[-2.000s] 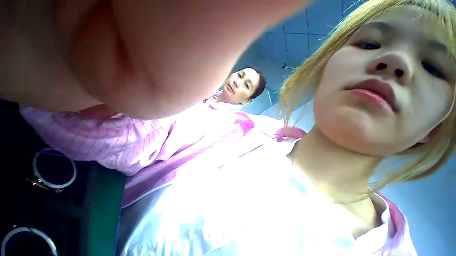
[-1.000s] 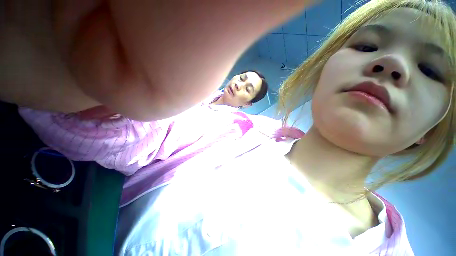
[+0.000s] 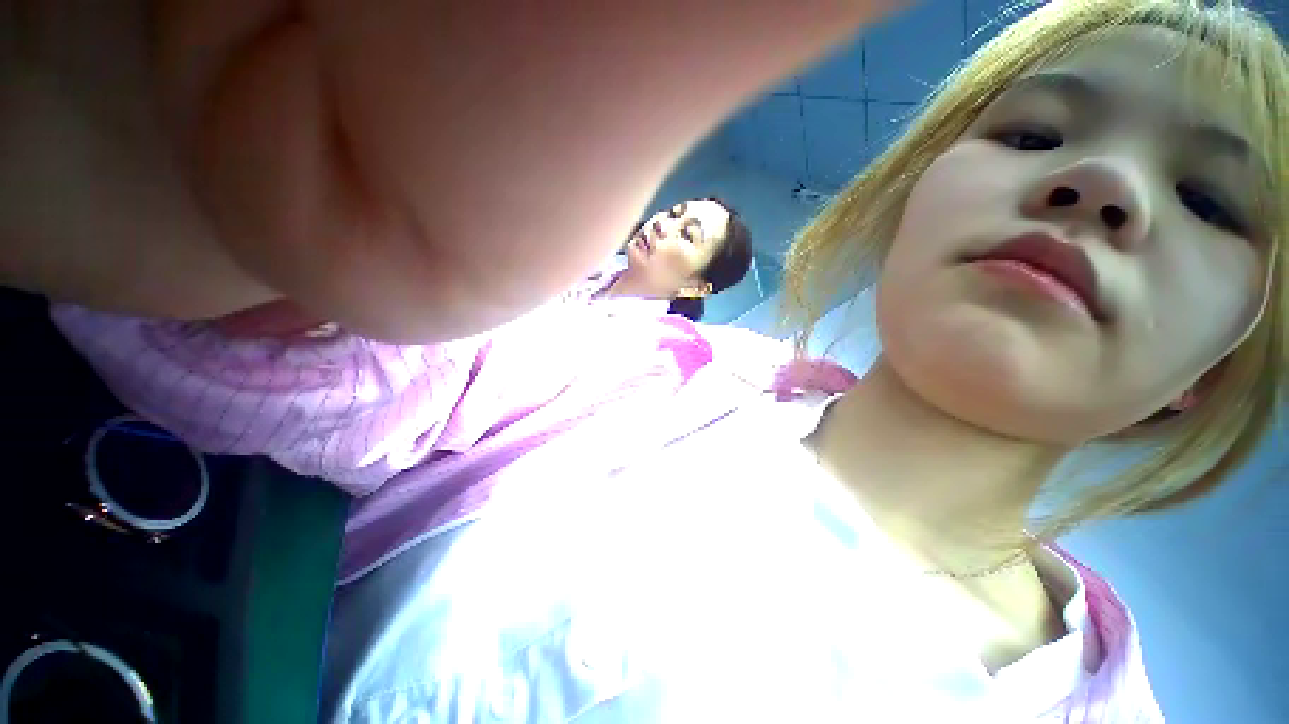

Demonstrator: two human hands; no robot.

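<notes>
A large, blurred bare hand point(image 3: 410, 170) fills the upper left, very close to the lens. I cannot tell whether it is my left or my right hand, and its fingertips are hidden or cut off. Below it, a round silver-rimmed watch head point(image 3: 147, 474) with a dark inside lies in a black foam tray point(image 3: 198, 622). A second silver-rimmed disc point(image 3: 78, 685) lies nearer the lower left corner and is cut by the frame edge. No fingers touch either disc.
The green mat point(image 3: 300, 594) shows beside the tray. A person point(image 3: 961, 566) in a white top and pink striped smock fills the right and middle, facing the lens. Another person point(image 3: 681, 252) is behind. A tiled pale blue surface point(image 3: 848, 106) shows beyond.
The person behind has turned their head. The view has shifted very slightly. The large hand and the discs in the tray otherwise look the same.
</notes>
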